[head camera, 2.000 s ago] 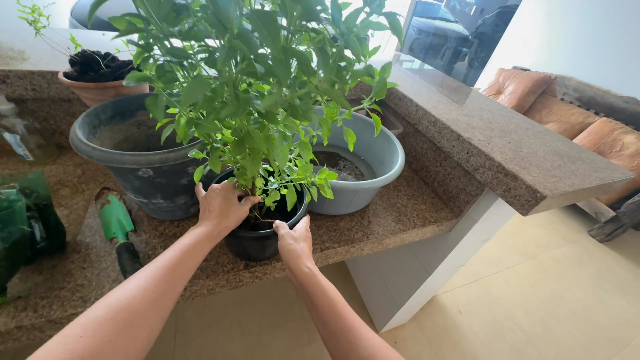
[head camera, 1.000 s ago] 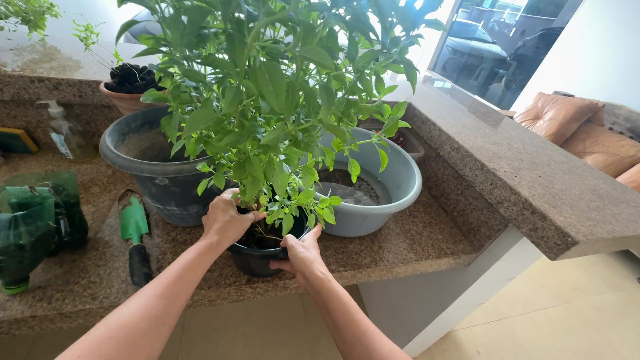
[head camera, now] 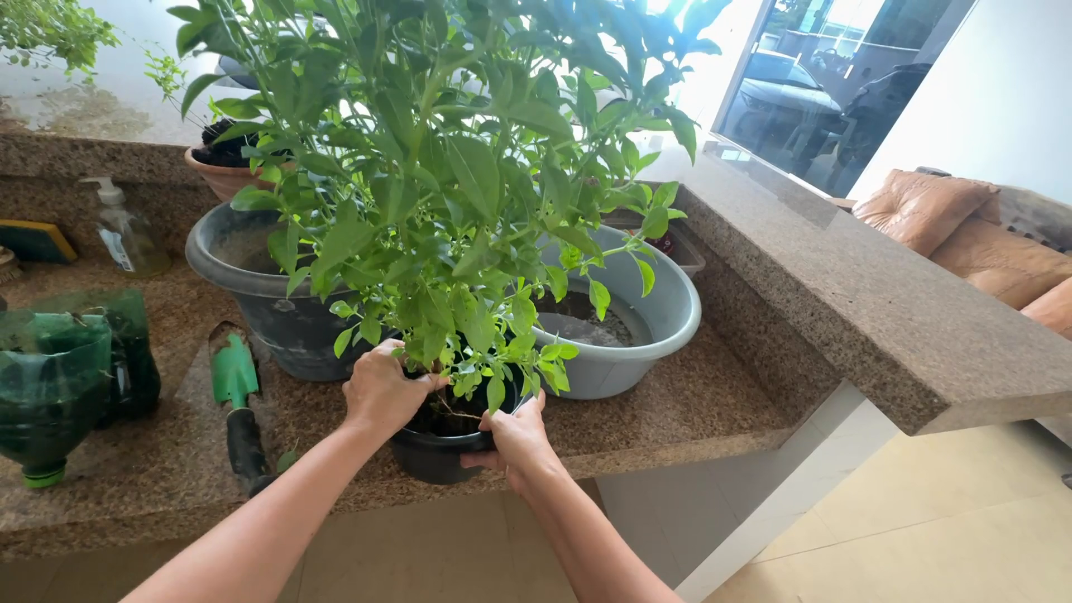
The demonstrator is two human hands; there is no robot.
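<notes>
A tall leafy green plant stands in a small black plastic pot near the front edge of the granite counter. My left hand is at the pot's left rim, its fingertips at the base of the plant; what they pinch is hard to see. My right hand grips the right rim, thumb on top and fingers against the outer wall. Dark soil and thin pale stems or roots show between the hands. Foliage hides part of the rim.
Behind the pot stand a large dark grey pot and a grey-blue basin with soil residue. Leftward lie a green hand trowel, cut green plastic bottles, a pump bottle and a sponge. A raised granite ledge runs along the right.
My right hand has shifted from the pot's near right rim to a grip around its right side. My left hand stays at the plant's base. The view has moved somewhat.
</notes>
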